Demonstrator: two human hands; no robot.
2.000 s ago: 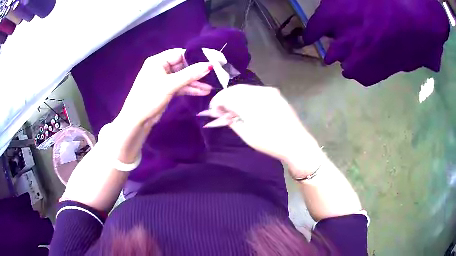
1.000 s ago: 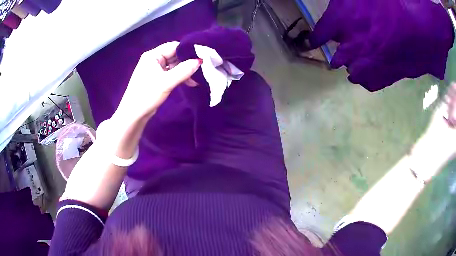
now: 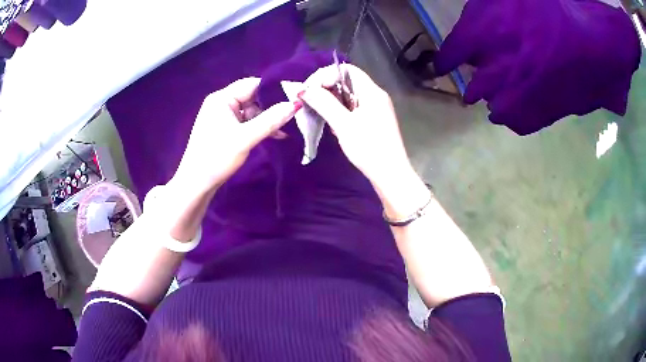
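A dark purple garment (image 3: 241, 177) lies over my lap and up to the white table cover. A small white piece of backing (image 3: 309, 131) hangs from it, its tip pointing down. My left hand (image 3: 230, 131) pinches the garment edge by the backing between thumb and fingers. My right hand (image 3: 358, 120) meets it there, thumb and fingertip at the top of the backing. Thin silver snips (image 3: 337, 69) stick up from my right hand, mostly hidden by the fingers.
The white table cover (image 3: 106, 78) runs along the upper left, with thread cones (image 3: 32, 21) in the corner. A pink mesh basket (image 3: 106, 219) and boxed spools (image 3: 74, 177) are at left. A purple garment pile (image 3: 542, 60) hangs at upper right over a blue-edged frame. Another purple heap (image 3: 32, 314) is lower left.
My right hand has come back from the far right edge to the backing beside my left hand. The backing now hangs narrower, partly covered by my fingers. My left hand keeps its hold.
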